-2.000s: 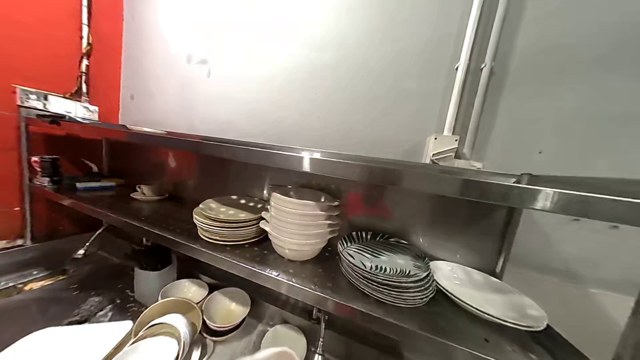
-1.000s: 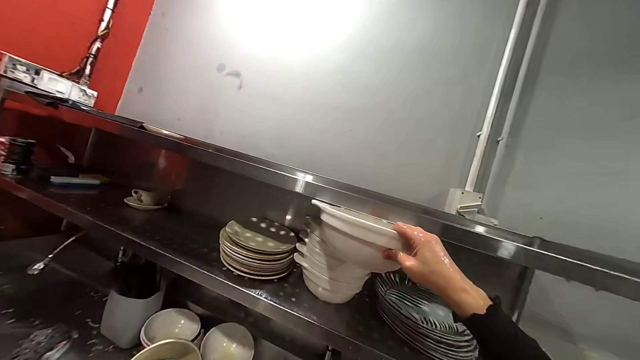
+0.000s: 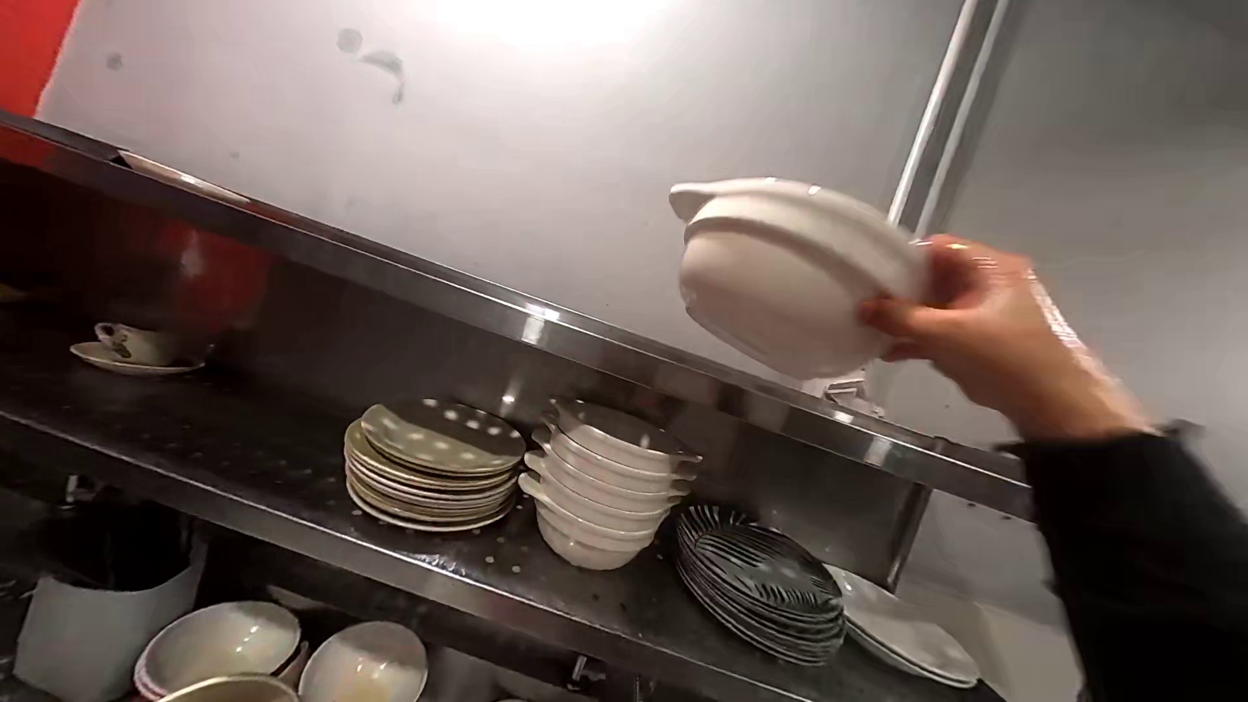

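My right hand point(image 3: 994, 331), in a black sleeve, grips a white handled bowl point(image 3: 780, 278) by its right edge and holds it tilted in the air, above the upper rail of the metal shelf. Below it, a stack of similar white handled bowls point(image 3: 604, 487) stands on the shelf. A stack of spotted green plates point(image 3: 434, 468) is at their left, and a stack of dark leaf-patterned plates point(image 3: 765, 580) at their right. Whether the raised bowl is one piece or two nested ones is blurred. My left hand is out of view.
The metal shelf edge point(image 3: 390, 565) and upper rail point(image 3: 468, 302) slope down to the right. White oval plates point(image 3: 907, 629) lie at far right, a cup on a saucer point(image 3: 136, 366) at left. Below are bowls point(image 3: 366, 668) and a white container point(image 3: 107, 624).
My right hand, out of view two seconds ago, was at the bowl stack with a white bowl one second ago. It has since lifted the bowl up and to the right, apart from the stack.
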